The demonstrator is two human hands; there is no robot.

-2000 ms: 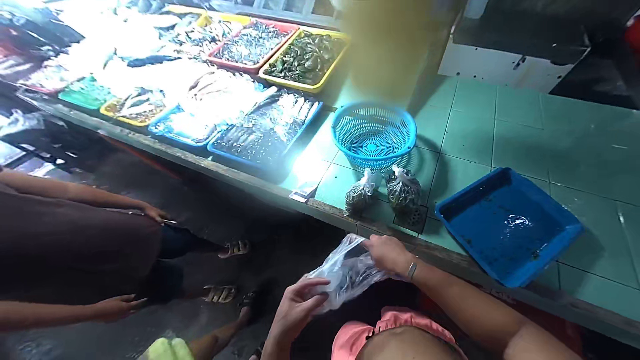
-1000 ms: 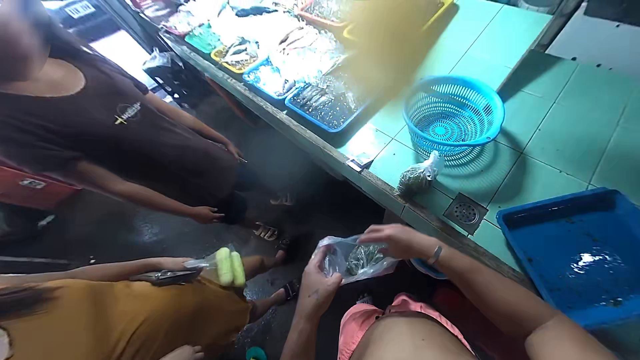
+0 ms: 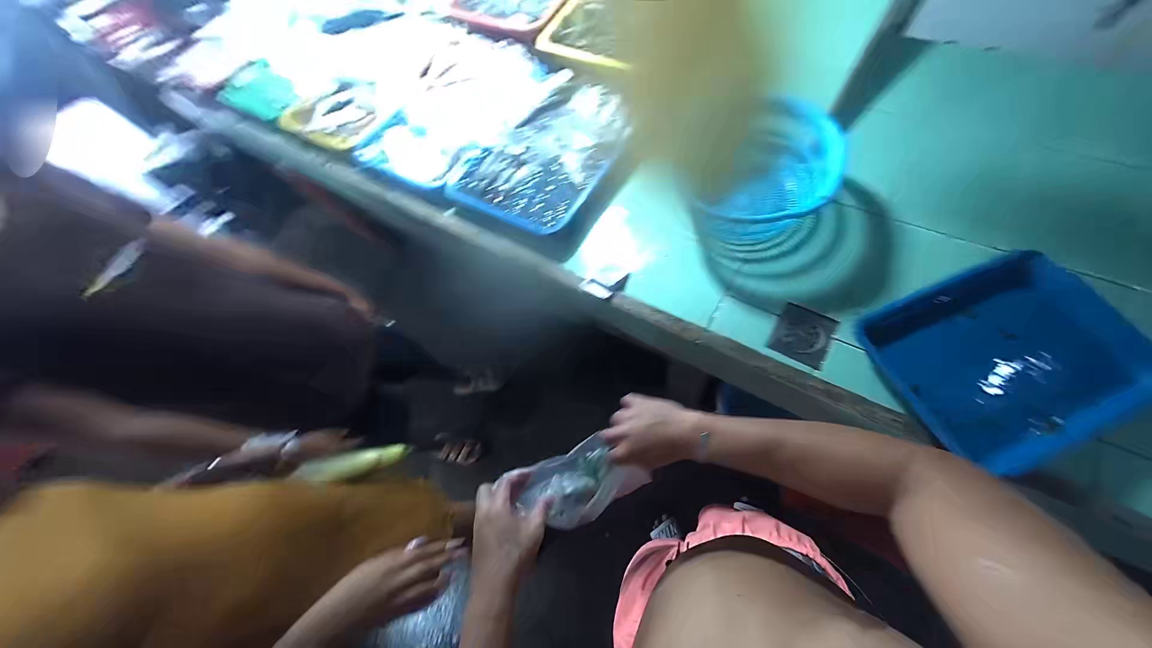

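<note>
Low in front of the tiled counter I hold a clear plastic bag (image 3: 571,490) between both hands. My left hand (image 3: 510,522) grips its left side, with thumb and fingers on the film. At its upper right edge my right hand (image 3: 650,432) pinches the plastic. Something whitish and greenish shows inside, too blurred to name. On the counter above stand a blue plastic basket (image 3: 814,166) with holes, partly behind a yellowish blur, and a blue rectangular tray (image 3: 1008,360) with wet shine and small bits in it.
A square drain grate (image 3: 803,335) is set near the edge of the green tiled counter (image 3: 990,171). Trays of fish (image 3: 540,171) lie at upper left. A person in a dark shirt (image 3: 180,315) and one in mustard clothing (image 3: 225,558), near my left hand, stand at left.
One second ago a filled plastic bag stood on the counter beside the basket, and two stood there before that; none shows there now. The person in mustard has come closer to my left hand.
</note>
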